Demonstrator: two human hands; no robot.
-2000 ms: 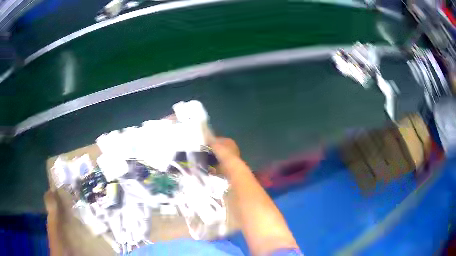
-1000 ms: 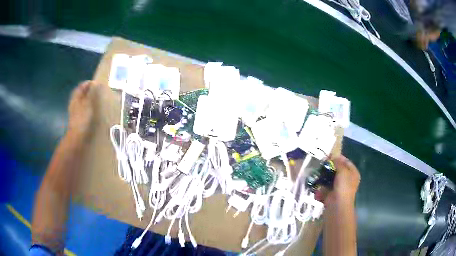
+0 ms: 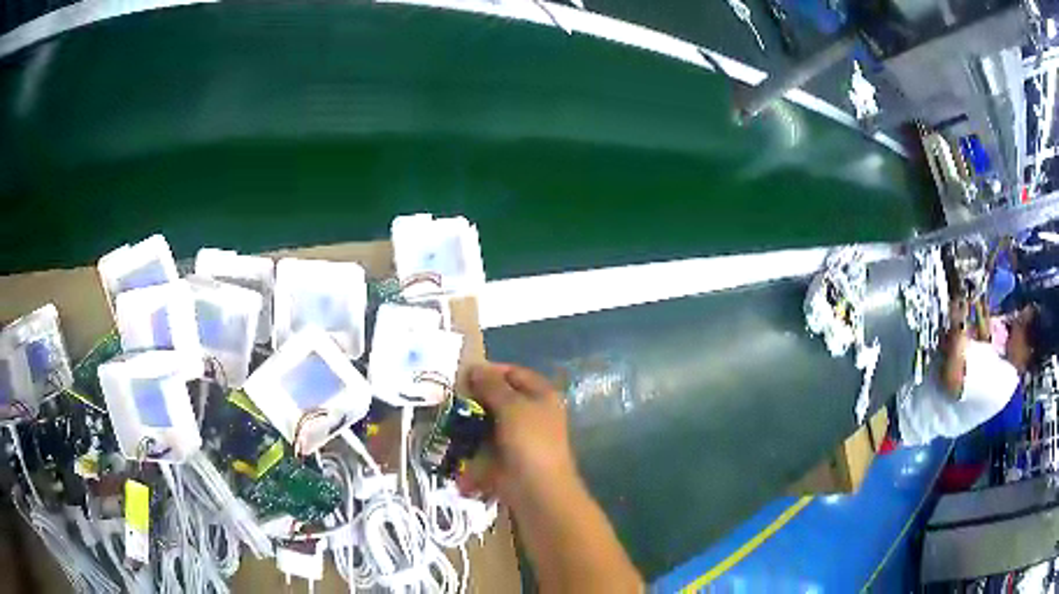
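A tan cardboard sheet (image 3: 369, 253) bears a cluster of adapter subassemblies at the lower left. White square housings (image 3: 308, 388) lie along its far side, with green and dark circuit boards (image 3: 296, 490) beside them and bundled white cables (image 3: 401, 543) nearer me. My right hand (image 3: 517, 424) grips the sheet's right edge, thumb on top, beside a dark board. The sheet's left part is cut off by the picture's edge. My left hand cannot be made out.
A green conveyor belt (image 3: 441, 174) with pale metal edging (image 3: 650, 275) runs beyond the sheet. A dark green bench (image 3: 662, 395) lies to the right, with white cable bundles (image 3: 838, 304) farther along. A person in a white top (image 3: 962, 392) and a cardboard carton (image 3: 857, 455) are at the right.
The sheet with its units has moved to the left in view, and its left part has left the picture. My left hand is no longer visible. A person has come into view at the right.
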